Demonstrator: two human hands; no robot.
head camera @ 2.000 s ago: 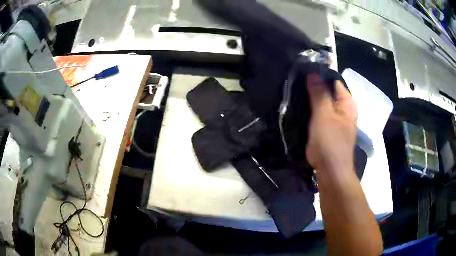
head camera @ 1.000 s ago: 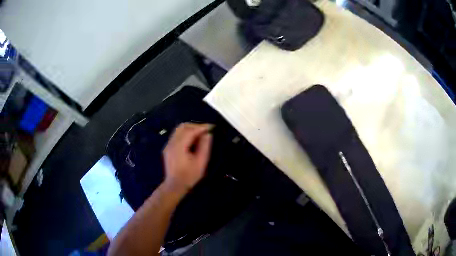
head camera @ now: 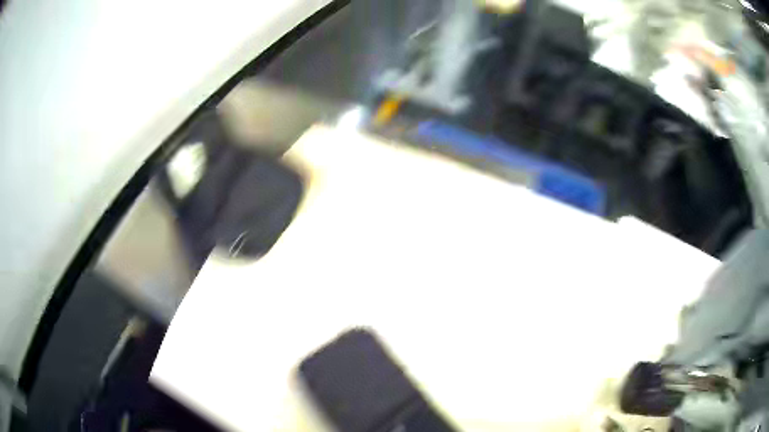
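A black bag strip (head camera: 367,384) with a rounded end lies on the bright cream table (head camera: 472,295) at the bottom centre; its lower part is cut off by the frame edge. A black cap (head camera: 253,198) with a pale patch lies at the table's left corner, blurred. Neither my left hand nor my right hand is in the picture.
The sewing machine (head camera: 729,312) is blurred at the right edge, with a dark block (head camera: 649,390) at its lower part. A blue strip (head camera: 514,164) runs behind the table's far edge. Dark cloth (head camera: 126,371) shows at the lower left, and a large pale surface (head camera: 110,76) at the upper left.
The view has swung, so the cap and strip appear lower and further left. The hand that was over the dark pile is out of the picture, and most of the pile has left the view.
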